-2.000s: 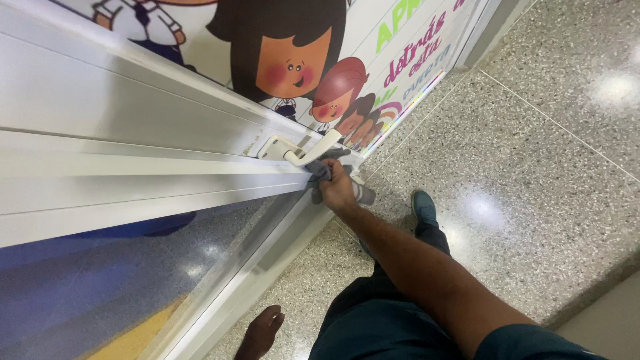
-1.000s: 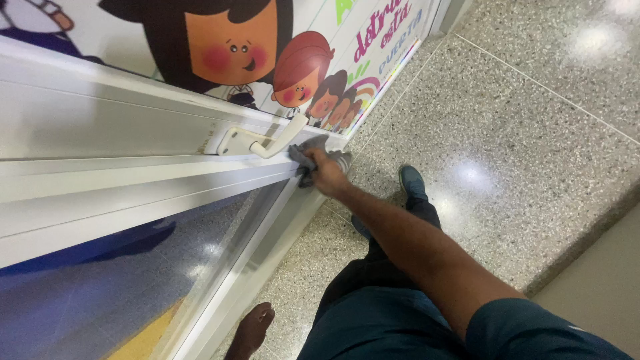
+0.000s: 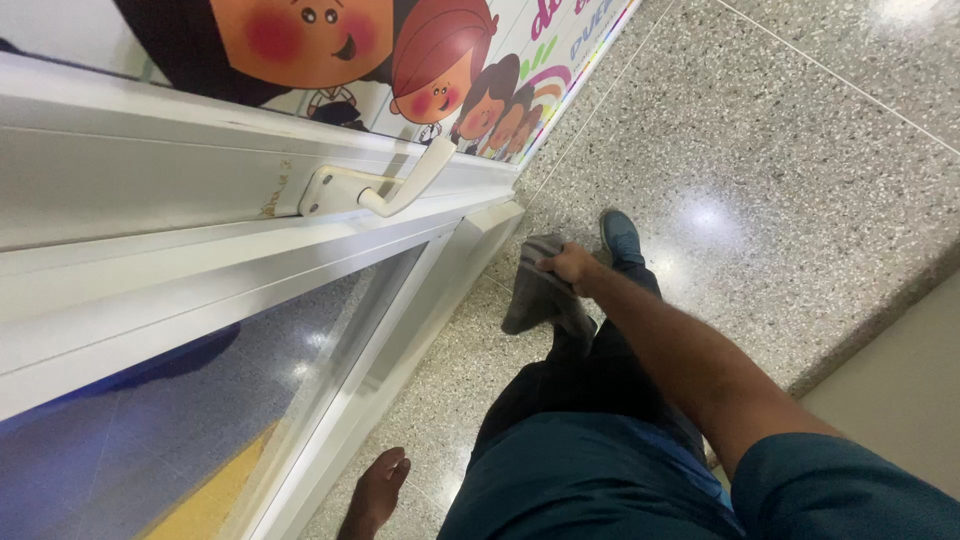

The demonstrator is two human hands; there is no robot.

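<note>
A grey cloth with lighter stripes (image 3: 536, 289) hangs from my right hand (image 3: 574, 268), which is closed on it above the floor, to the right of the door frame. My left hand (image 3: 381, 484) hangs low at the bottom, near the white frame, with nothing seen in it; its fingers are partly curled. The white lever handle (image 3: 412, 180) on its plate sits on the white door (image 3: 150, 180), up and left of the cloth, and no hand touches it.
Cartoon children and lettering cover the door panel (image 3: 442, 60). A glass pane (image 3: 187, 405) lies within the white frame at lower left. Speckled terrazzo floor (image 3: 720, 150) spreads to the right, up to a pale wall (image 3: 892, 397). My blue shoe (image 3: 621, 236) stands on the floor.
My right hand has moved away from the door edge by the handle, and the cloth, bunched there before, now hangs loosely over the floor. The view has come closer to the handle.
</note>
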